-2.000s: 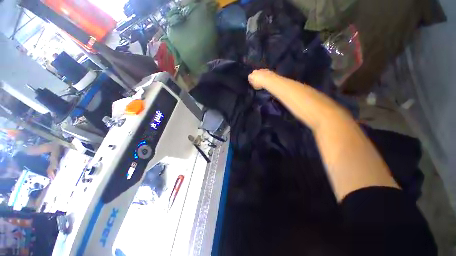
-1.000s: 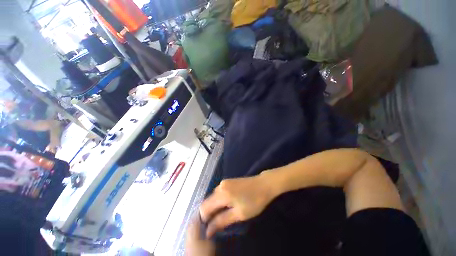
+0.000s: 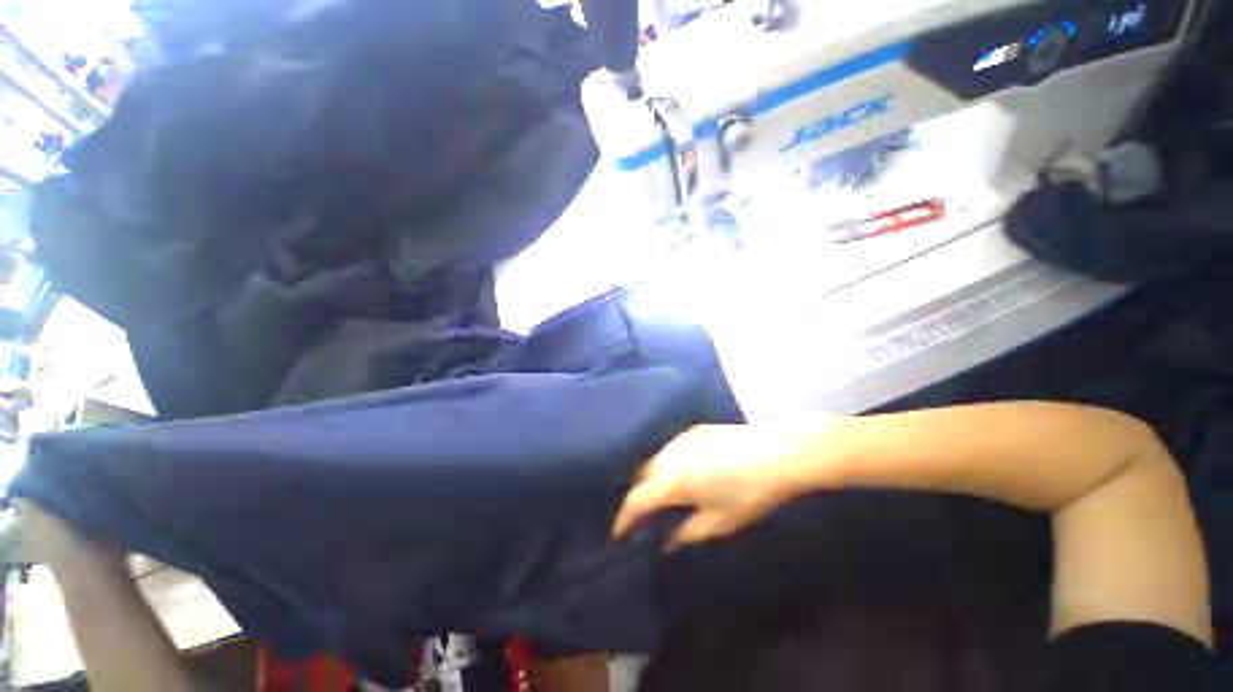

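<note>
A dark navy garment piece [image 3: 365,473] is stretched across the front of the white sewing machine table. My left hand [image 3: 54,534] is at the far left edge of the picture, partly covered by the cloth, and grips its left end. My right hand [image 3: 703,480] grips the cloth near the middle, fingers curled on it, left of my lap. The white sewing machine [image 3: 811,95] with a blue stripe stands behind. Its brightly lit needle area [image 3: 690,223] is just beyond the cloth's right part.
A large heap of dark cloth [image 3: 325,176] lies at the back left. Red-orange thread snips [image 3: 892,219] lie under the machine arm beside a clear plastic bag [image 3: 865,162]. More dark cloth [image 3: 1082,230] is at the right. Red basket parts [image 3: 304,669] show below.
The view has swung left along the table. My right hand now holds a stretched garment piece, and my left hand grips its far end. The large cloth heap has come into view.
</note>
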